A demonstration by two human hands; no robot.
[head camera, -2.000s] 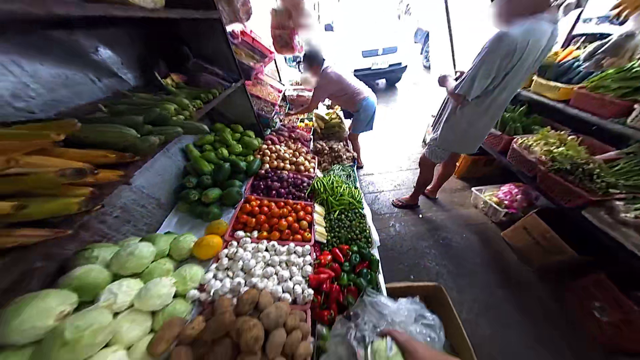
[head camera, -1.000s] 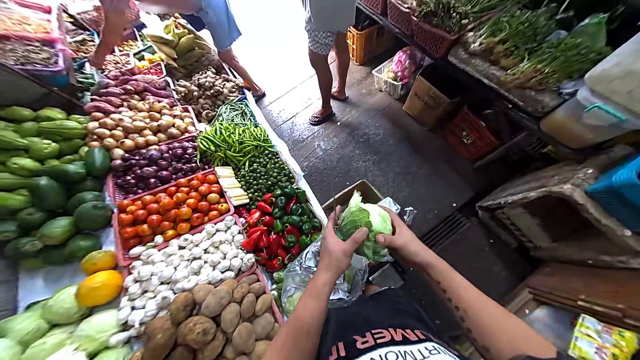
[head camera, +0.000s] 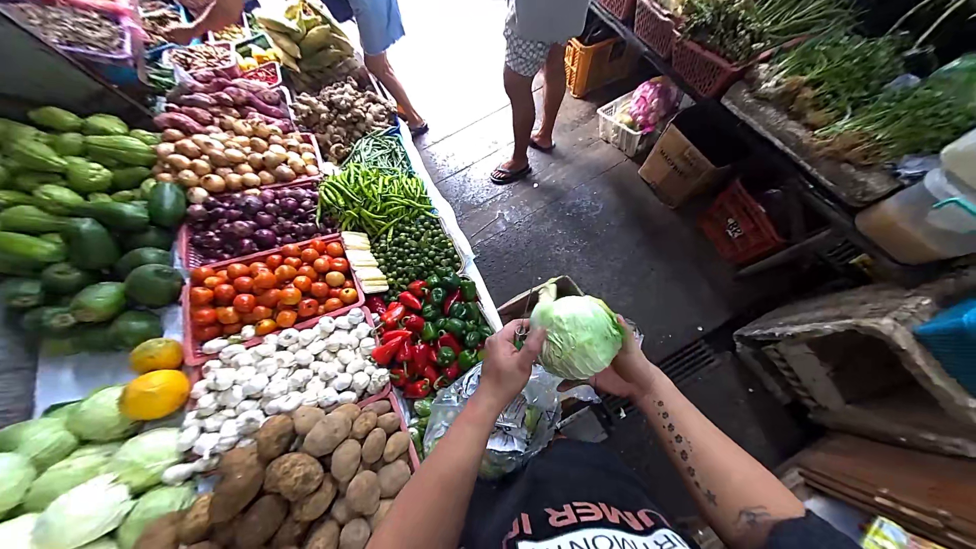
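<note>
A pale green cabbage (head camera: 581, 337) is held up between both hands over a cardboard box (head camera: 568, 288). My left hand (head camera: 509, 360) grips its left side, with a small metal object, hard to make out, at the fingers. My right hand (head camera: 621, 364) supports it from the right and below. Under my left wrist lies a clear plastic bag (head camera: 499, 415) with green produce in it, beside the red and green peppers (head camera: 427, 335). More cabbages (head camera: 84, 499) lie in a pile at the lower left.
Garlic (head camera: 290, 377), potatoes (head camera: 343, 457) and tomatoes (head camera: 267, 286) fill the stall at left. Two people stand in or beside the aisle (head camera: 549, 206). At right are a red crate (head camera: 740, 221), a cardboard carton (head camera: 679, 164), a worn box-like container (head camera: 862, 358) and a shelf of greens (head camera: 877, 99).
The cabbage is turned in my hands; its smooth round side now shows, where loose outer leaves showed a second ago. Two seconds ago only one hand was in view, at the plastic bag.
</note>
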